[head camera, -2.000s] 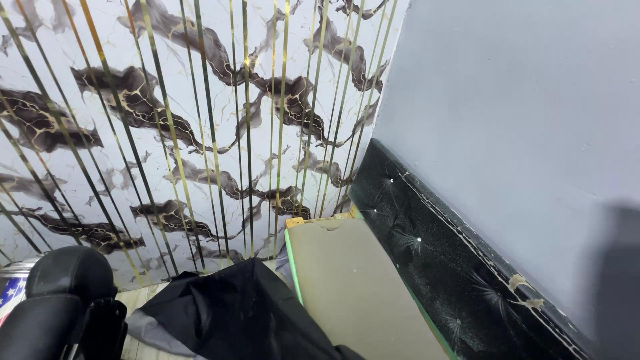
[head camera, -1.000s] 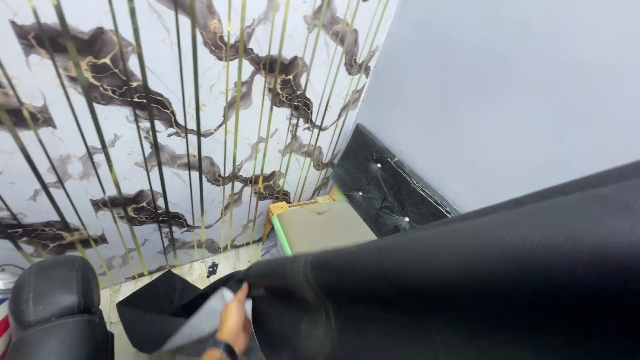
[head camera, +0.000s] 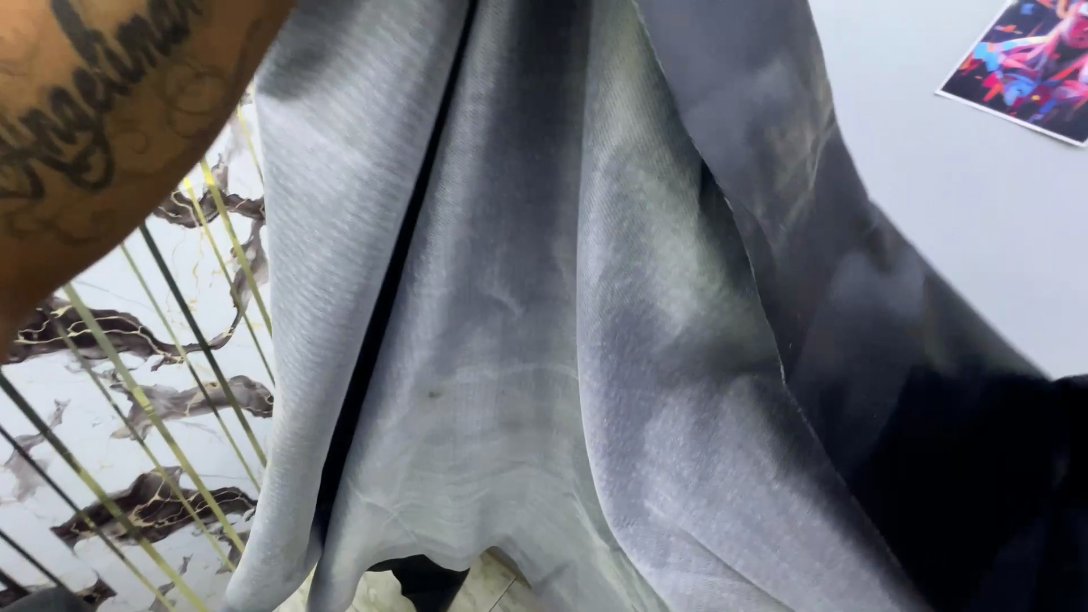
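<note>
A large sheet of black faux leather with a grey fabric backing (head camera: 493, 340) hangs in loose folds across the middle of the head view. Its dark glossy face (head camera: 765, 153) shows at the right, where it curls over. A tattooed arm crosses the upper left corner, in front of the wall and close to the sheet's left edge. Neither of my hands is in the frame, so what they hold is hidden.
Marble-patterned wall panelling (head camera: 170, 382) with gold and dark stripes stands at the left. A plain pale wall (head camera: 935, 195) with a colourful picture (head camera: 1033, 76) is at the right. Light floor tiles (head camera: 489, 582) show below the sheet.
The sheet has been raised and spread, its grey backing now filling the view. The hand seen on it one second ago is out of frame. The box and padded black panel are now hidden.
</note>
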